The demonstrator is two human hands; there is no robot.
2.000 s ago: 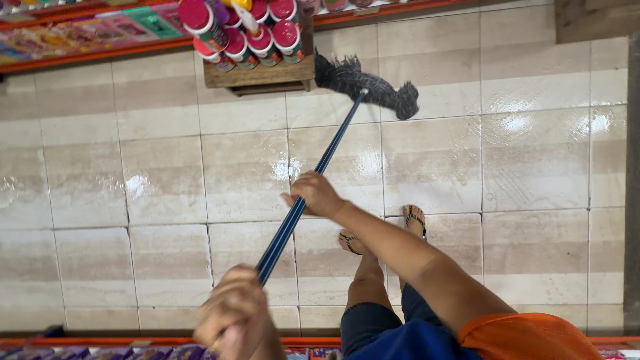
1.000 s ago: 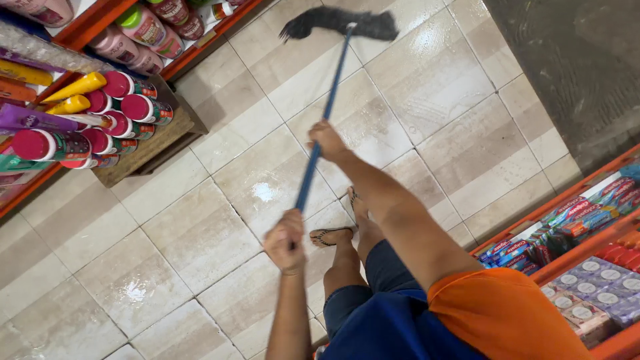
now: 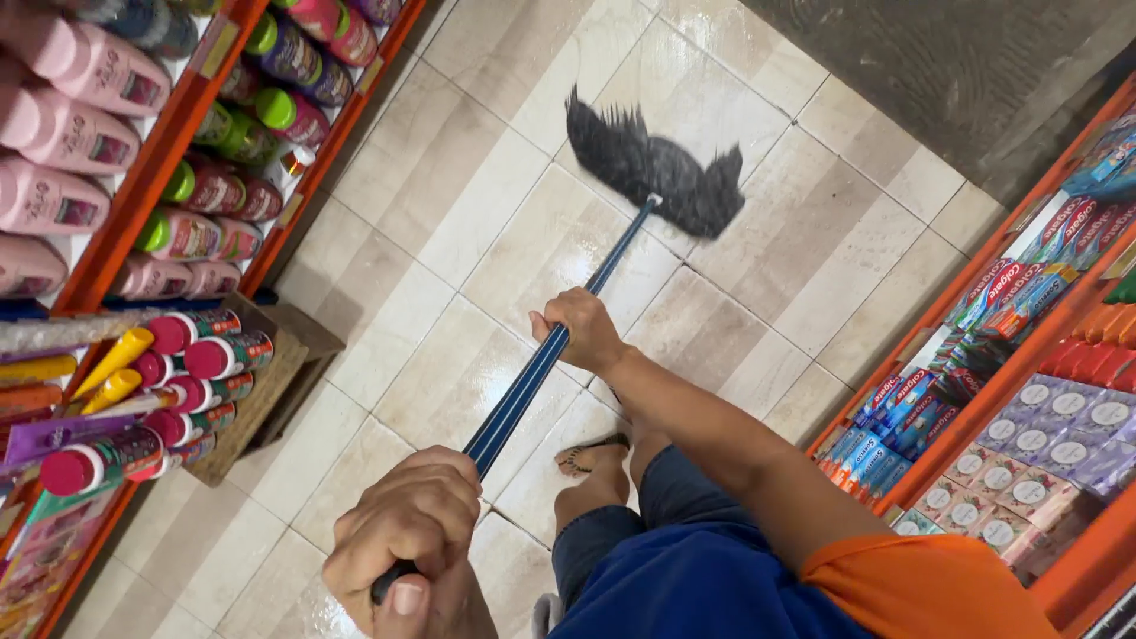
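Note:
A mop with a blue striped handle (image 3: 524, 390) runs diagonally up the view. Its dark, damp-looking head (image 3: 661, 169) lies spread on the wet floor tiles (image 3: 497, 355). My left hand (image 3: 408, 532) is closed round the top end of the handle, near its black cap, at the lower middle. Farther down the handle, my right hand (image 3: 581, 330) grips it with the thumb up along one side. A white joint connects the handle to the mop head.
Orange-edged shelves (image 3: 160, 169) with bottles rise on the left, beside a wooden stand (image 3: 275, 373) holding red-capped containers (image 3: 204, 355). Shelves of Colgate toothpaste boxes (image 3: 998, 284) and soap boxes (image 3: 1056, 426) stand on the right. Dark rough floor (image 3: 923, 80) adjoins the tiles at upper right.
The view has turned strongly and shifted. Both hands have stayed on the mop handle. The mop head was beside the wooden stand two seconds ago and now lies farther from it, its strands spread differently.

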